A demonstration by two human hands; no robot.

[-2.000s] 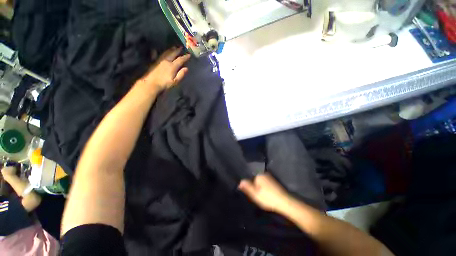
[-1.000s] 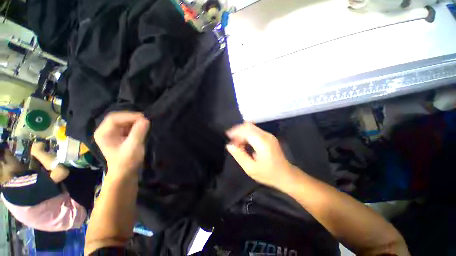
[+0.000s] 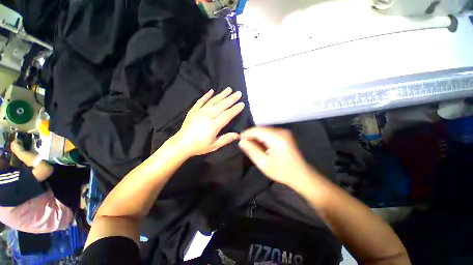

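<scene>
The black cloth (image 3: 119, 93) lies heaped left of the machine table and over my lap, with its right edge running up to the presser foot (image 3: 232, 33). My left hand (image 3: 210, 124) lies flat on the cloth with its fingers spread, holding nothing. My right hand (image 3: 272, 152) pinches the cloth's edge between thumb and fingertips just below the table corner, close to my left thumb. The white sewing machine (image 3: 415, 8) shows only in part at the top; its needle is too small to make out.
The white machine table (image 3: 311, 62) has a measuring tape strip (image 3: 384, 96) along its front edge. Another worker (image 3: 31, 202) sits at a machine with a green disc (image 3: 19, 111) at the left. A blue basket (image 3: 44, 243) stands at the lower left.
My left hand has moved right and up, from closed fingers to lying flat on the cloth beside my right hand. The cloth beneath it is spread flatter. My right hand stays near the table corner.
</scene>
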